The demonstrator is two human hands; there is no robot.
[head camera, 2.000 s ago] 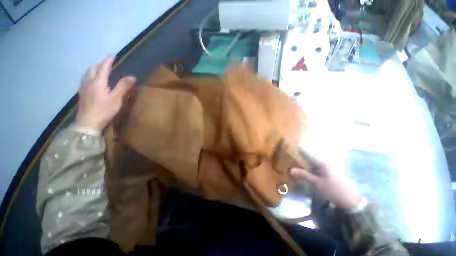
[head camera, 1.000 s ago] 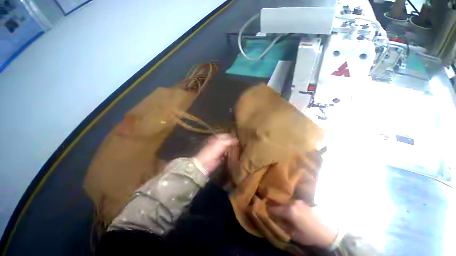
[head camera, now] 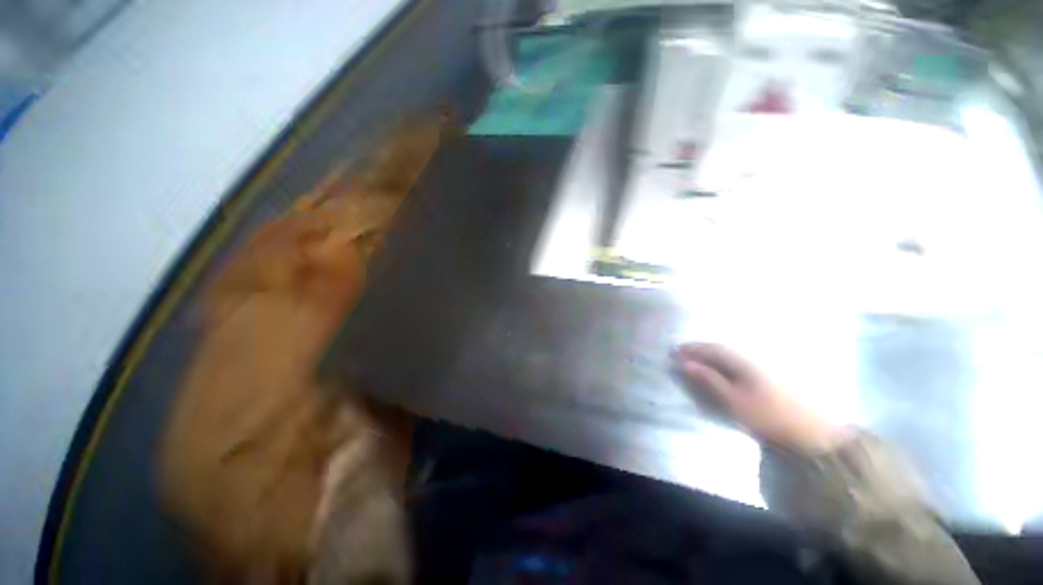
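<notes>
Brown bags (head camera: 257, 377) lie in a long blurred heap at the left, beside the dark part of the table. My left sleeve (head camera: 364, 509) reaches up against the heap from the bottom. My left hand is too blurred among the brown material to make out its fingers or any grip. My right hand (head camera: 749, 400) is over the metal table surface at the right front, holding nothing, fingers loosely apart. The white sewing machine head (head camera: 789, 86) with its red logo stands at the upper right, blurred and overexposed.
The machine table (head camera: 515, 354) has its front edge before my lap. A teal cloth (head camera: 538, 86) lies left of the machine. A pale wall or floor area with a dark, yellow-lined border runs along the far left. Strong glare covers the table at the right.
The brown bag between my hands has left the table in front of me; brown material now lies at the left. My left arm has moved left, and my right hand has let go of the bag.
</notes>
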